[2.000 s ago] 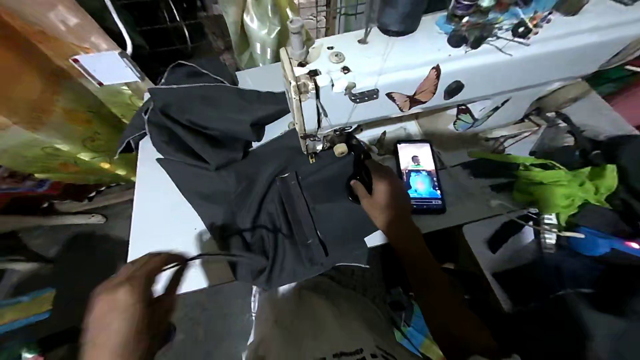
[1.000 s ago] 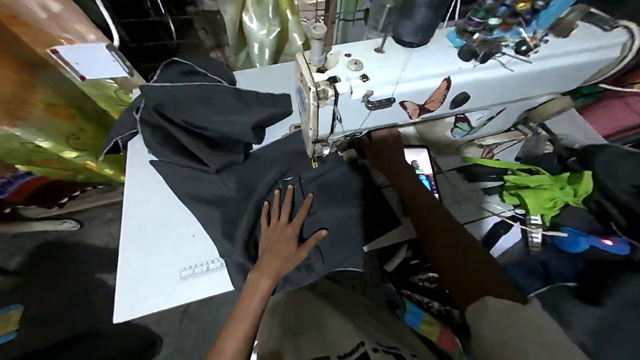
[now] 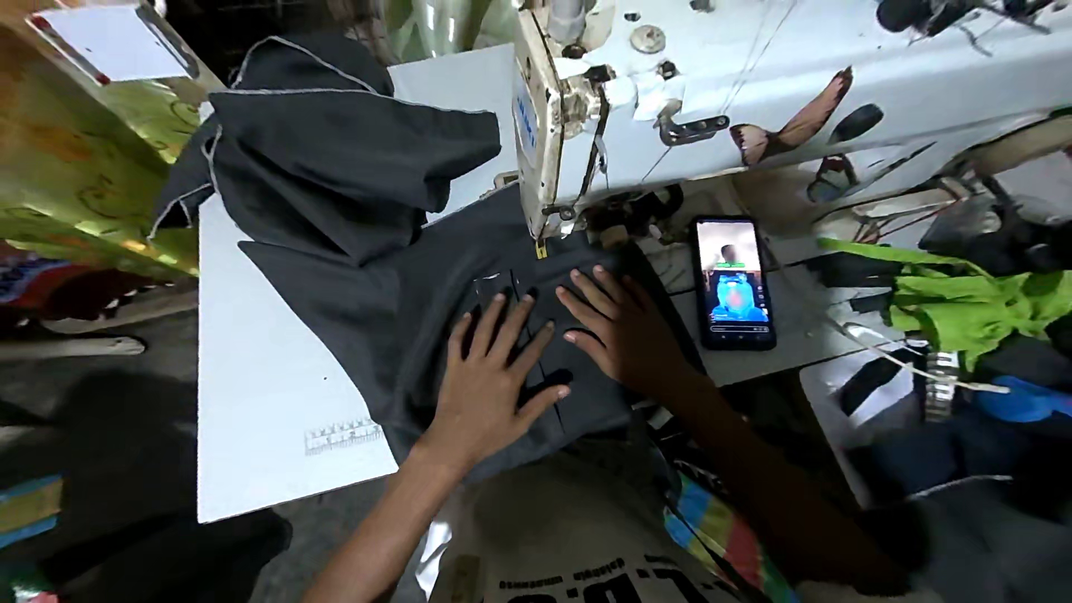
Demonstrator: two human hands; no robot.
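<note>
Dark grey fabric (image 3: 335,276) with pale overlocked edges lies on the white sewing table (image 3: 276,402), part of it bunched at the back left. Its front part passes under the needle and presser foot (image 3: 542,249) of a white sewing machine (image 3: 670,92). My left hand (image 3: 494,377) rests flat on the fabric with fingers spread, over a slit-like opening. To its right, my right hand (image 3: 615,335) presses on the fabric just in front of the presser foot, fingers spread and nothing gripped.
A smartphone (image 3: 734,285) with a lit screen lies right of the fabric, below the machine arm. Farther right are bright green cloth (image 3: 980,297), a metal-banded watch (image 3: 941,381) and piled dark cloth. A clipboard-like holder with white paper (image 3: 113,42) stands at the back left.
My right hand has come back from beside the machine head onto the fabric. My left hand, at the left with a dark strip two seconds ago, now lies on the fabric. The view has moved closer.
</note>
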